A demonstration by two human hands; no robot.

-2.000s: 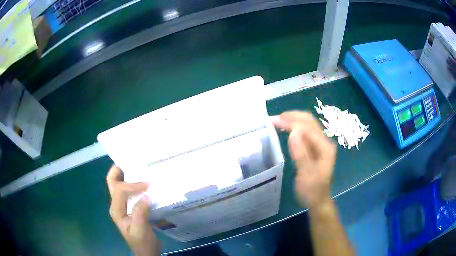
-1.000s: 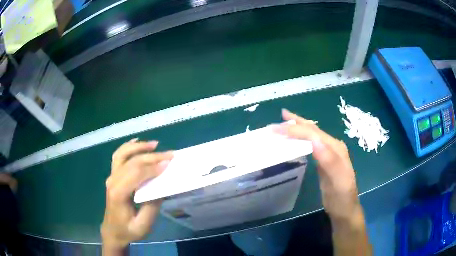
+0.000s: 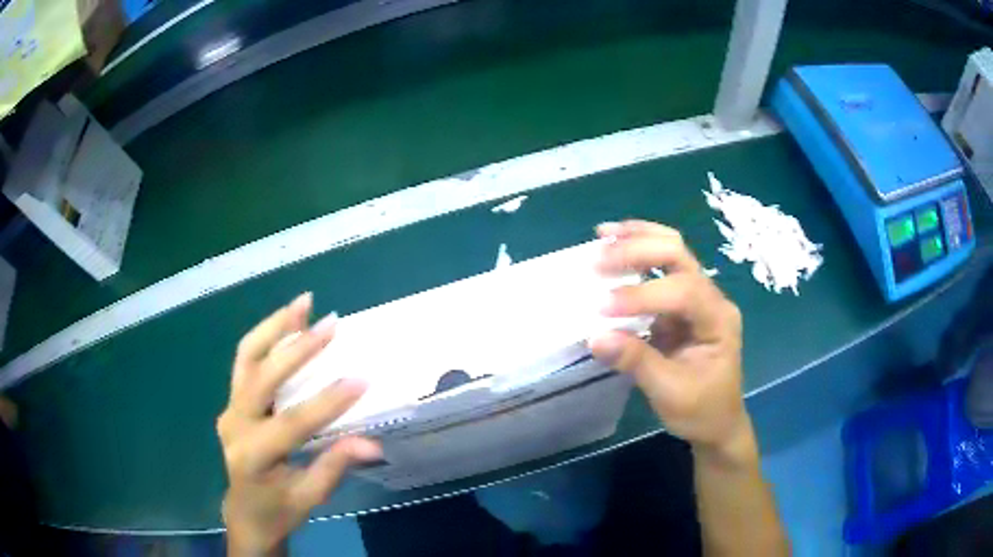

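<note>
A white retail carton (image 3: 468, 316) stands on the green surface in front of me, its long top flap down over the opening. A dark thumb notch (image 3: 453, 381) shows at the flap's front edge. Printed text is on the front side. My left hand (image 3: 289, 419) is around the carton's left end, fingers on top and thumb at the front. My right hand (image 3: 681, 326) grips the right end, fingers on top and thumb at the front edge. The contents are hidden.
A heap of white scraps (image 3: 765, 242) lies right of the carton, with stray bits (image 3: 510, 203) behind it. A blue scale (image 3: 877, 163) stands at the right. Neighbouring cartons (image 3: 82, 196) are at far left and far right. A white rail (image 3: 381, 205) and upright (image 3: 751, 60) stand behind.
The top flap stood raised and the carton open; the flap has folded down over the opening. My right hand moved from the raised flap onto the carton's right end.
</note>
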